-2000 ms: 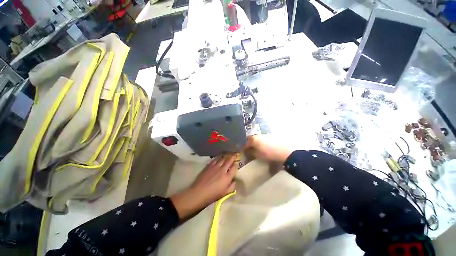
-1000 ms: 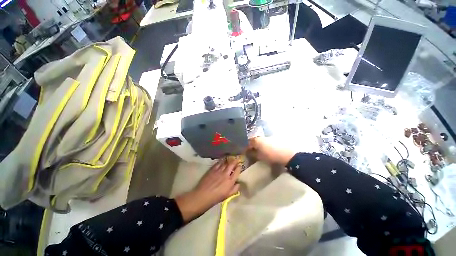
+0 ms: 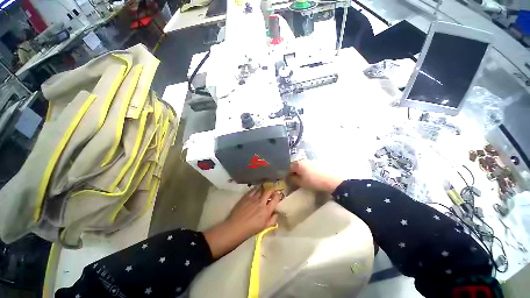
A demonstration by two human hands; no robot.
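Observation:
A beige bag body (image 3: 308, 250) with a yellow edge binding (image 3: 254, 265) lies in front of me and runs up under the dark grey head of the sewing machine (image 3: 253, 154). My left hand (image 3: 253, 212) lies on the fabric just below the head, its fingertips by the small brass-yellow presser foot (image 3: 273, 185). A small shiny metal piece (image 3: 280, 193) shows at these fingertips. My right hand (image 3: 308, 176) is at the right of the head with bent fingers, its fingertips partly hidden by the head; whether it grips fabric or a tool cannot be seen.
A high stack of bag bodies (image 3: 99, 145) stands at the left. A control screen (image 3: 447, 67), a bag of hardware (image 3: 395, 166), copper-coloured hardware (image 3: 494, 169) and a yellow-green handled tool (image 3: 456, 198) with dark cables lie at the right. Green thread (image 3: 302, 4) is behind the machine.
The whole view has shifted slightly, with the machine lower and further right in the picture. Both hands stay at about the same places beside the head.

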